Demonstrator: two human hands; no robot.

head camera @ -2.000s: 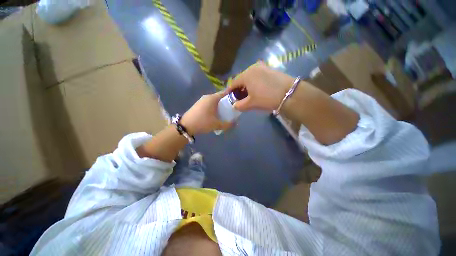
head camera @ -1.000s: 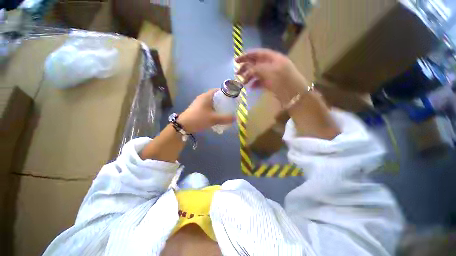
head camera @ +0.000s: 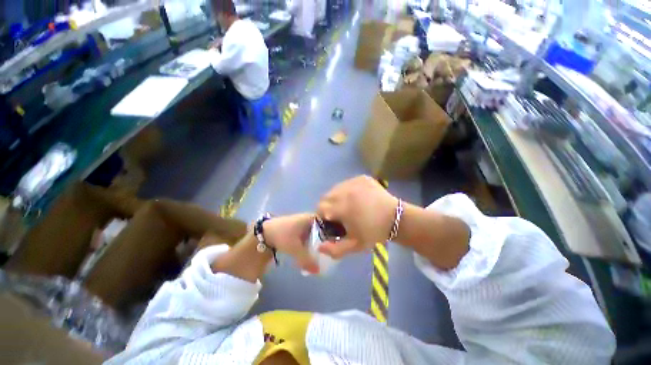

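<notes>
A small whitish bottle (head camera: 315, 246) with a dark and silver round top is held between my two hands in the middle of the view. My left hand (head camera: 289, 237) is wrapped around its body and hides most of it. My right hand (head camera: 360, 214) has its fingers closed around the top. The bottle is tilted and slightly blurred.
An open carton (head camera: 400, 132) stands on the floor ahead; more open cartons (head camera: 143, 242) are at lower left. A green bench (head camera: 78, 160) runs along the left, with a person in white (head camera: 246, 57) seated on a blue stool (head camera: 260, 117). A loaded bench (head camera: 500, 153) runs along the right.
The view has swung from cartons and floor to an aisle between benches. My right hand, off the bottle one second ago with fingers spread, is now back on its top.
</notes>
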